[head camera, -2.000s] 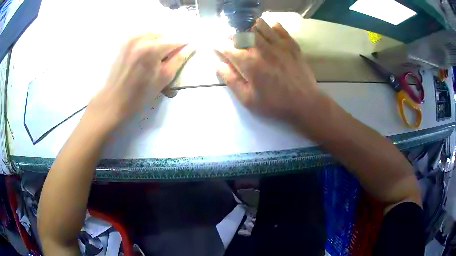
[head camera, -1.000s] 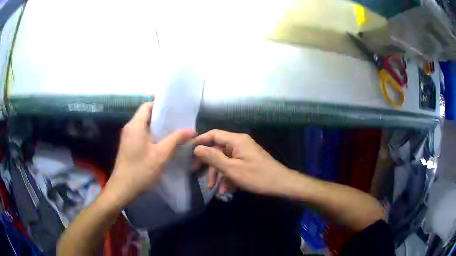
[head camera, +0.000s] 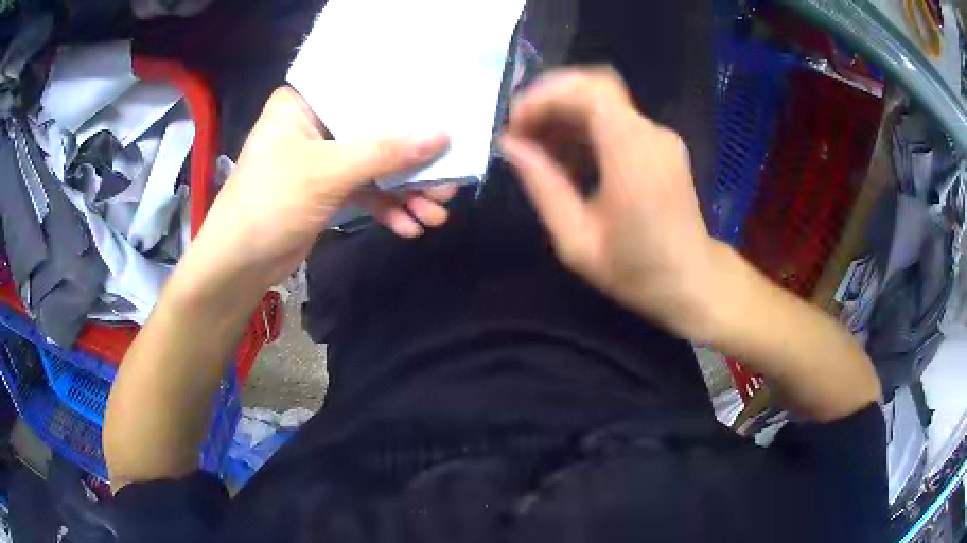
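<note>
A white fabric panel (head camera: 408, 80) with a dark edge hangs over the lap at the top centre, its upper end cut off by the picture's edge. My left hand (head camera: 302, 186) grips its lower left part, thumb on top and fingers underneath. My right hand (head camera: 626, 191) is at the panel's right edge, slightly blurred, with thumb and index fingertips close together by the dark edge. Whether they pinch the fabric or a thread cannot be told.
A basket with a red rim (head camera: 201, 117) and blue lower part, full of grey and white pieces, stands at the left. Blue (head camera: 742, 127) and red (head camera: 811, 180) lattice baskets stand at the right. The curved green table edge (head camera: 901, 58) is at the upper right, with grey fabric below it.
The view has tilted down to the lap, and the machine and scissors' blades are out of view. Both hands have left the tabletop with the panel, which now shows its white face broadly.
</note>
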